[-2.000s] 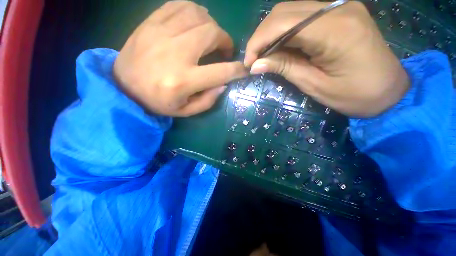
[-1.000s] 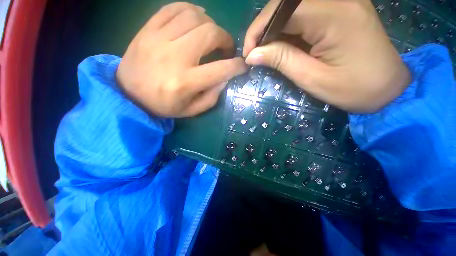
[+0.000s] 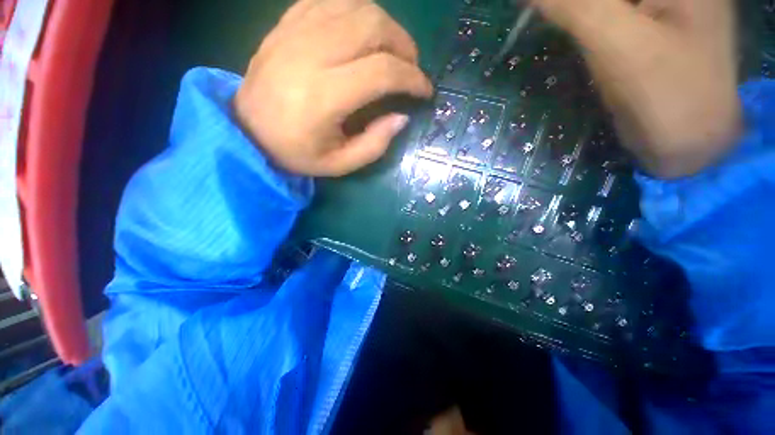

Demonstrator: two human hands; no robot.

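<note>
The clear blister tray [image 3: 484, 217] lies on the green mat, with small dark parts with bright squares in rows of pockets and strong glare near its left side. My left hand [image 3: 340, 89] is over the tray's left edge, thumb and index finger apart, with nothing visible between them. My right hand [image 3: 654, 76] is blurred and cut by the top edge, above the tray's upper right. The tweezers [image 3: 515, 36] show as a blurred thin shape at its fingertips, pointing down and left. Whether their tips hold a part cannot be told.
A red curved bin edge [image 3: 59, 187] stands at the far left, with a white strip beside it. The green mat [image 3: 361, 208] shows left of the tray. My blue smock sleeves [image 3: 212, 221] frame both sides, and dark clothing is below the bench edge.
My right hand has moved up and right with the tweezers, away from my left fingertips, uncovering more pockets. My left thumb and index finger have parted. The view has shifted slightly.
</note>
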